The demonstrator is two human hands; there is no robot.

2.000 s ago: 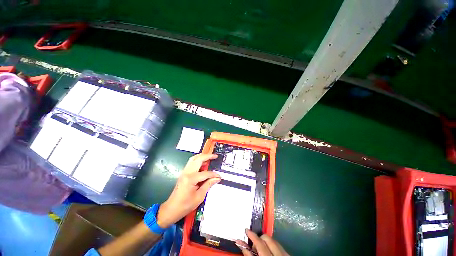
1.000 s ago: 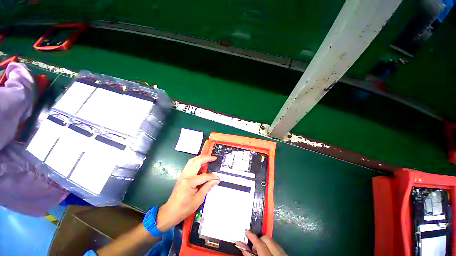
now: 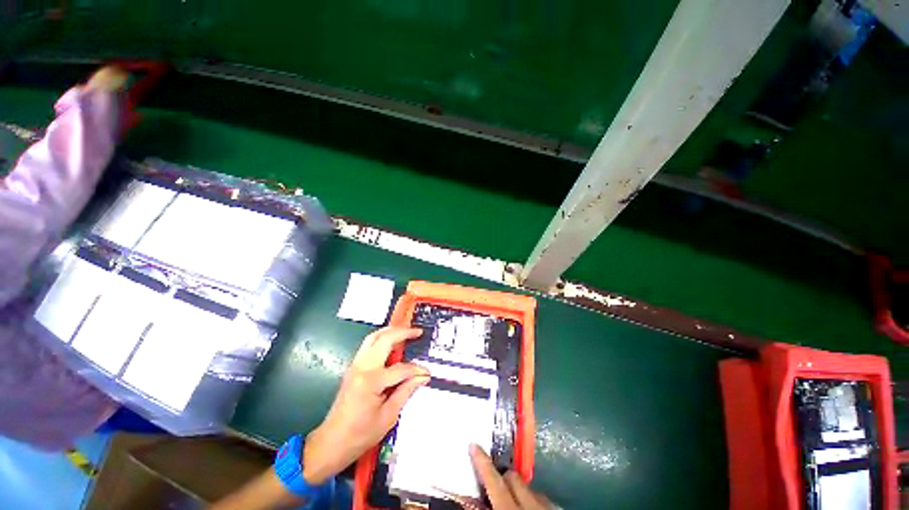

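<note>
An open tablet [image 3: 506,398] lies in a red-orange holding frame [image 3: 526,398] on the bench. A white battery [image 3: 439,438] with a dark strip lies inside the housing, below the silver part. My left hand [image 3: 364,408] reaches over the frame's left side; its thumb and a finger meet at the battery's upper left edge, another fingertip is on the housing. Whether they pinch anything is unclear. My right hand [image 3: 503,486] is cut off by the bottom edge; its index finger rests on the battery's lower right. A thin tool-like line shows near it, too blurred to tell.
A clear tray [image 3: 284,289] of white batteries stands left, with a small white square pad [image 3: 367,298] beside it. Another framed tablet [image 3: 837,423] is at right. A white post [image 3: 638,149] rises ahead. A person's pink sleeve [image 3: 60,149] is at left; a cardboard box [image 3: 150,473] is below.
My right index finger has moved up and left onto the battery. The neighbour's arm now reaches forward to the red frame on the belt. The view has shifted slightly.
</note>
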